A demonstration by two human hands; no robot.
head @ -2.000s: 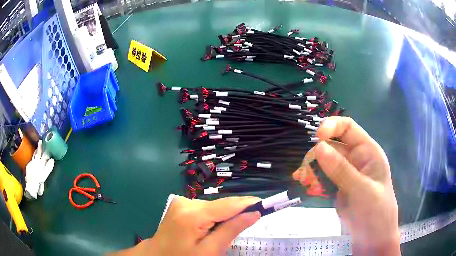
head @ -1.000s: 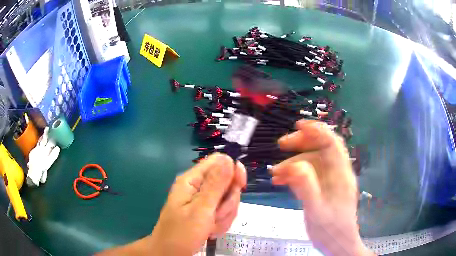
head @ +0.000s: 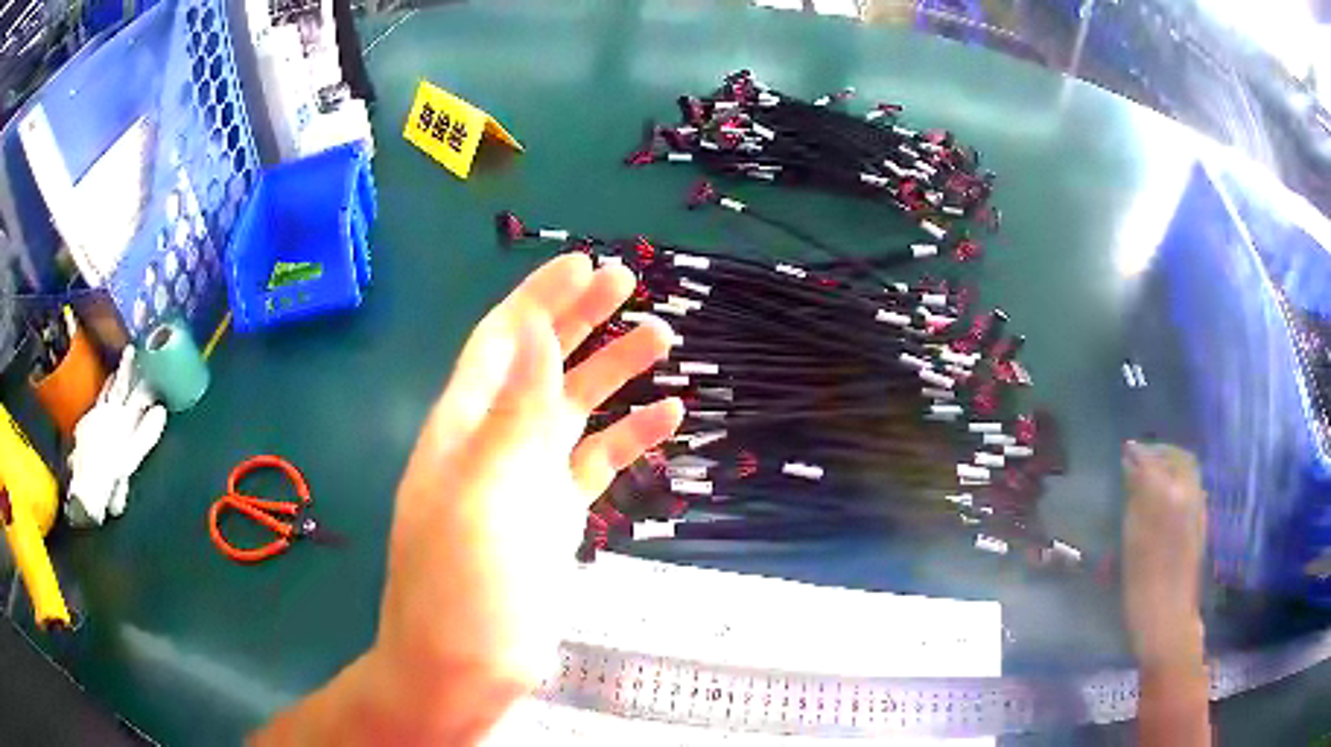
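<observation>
My left hand (head: 489, 482) is raised with its fingers apart and holds nothing, in front of the left ends of the main harness pile (head: 818, 394). The pile's black cables have red leads and white labels at both ends. My right hand (head: 1163, 540) is blurred at the right, beside the blue bin. White labels (head: 1134, 375) show just beyond its fingers; whether it grips their cable cannot be told. A white paper sheet (head: 818, 620) and the steel ruler (head: 818, 701) lie along the near edge.
A second harness pile (head: 832, 146) lies farther back. Orange-handled snips (head: 263, 508), white gloves (head: 114, 445), a teal roll (head: 174, 368), a yellow-handled tool (head: 29, 533) and a blue parts bin (head: 299, 248) are at the left. A yellow sign (head: 456, 129) stands behind. A blue bin (head: 1241, 380) is at the right.
The harness my left hand held in front of me has left it, and that hand has opened and moved left. My right hand has moved far right, towards the blue bin.
</observation>
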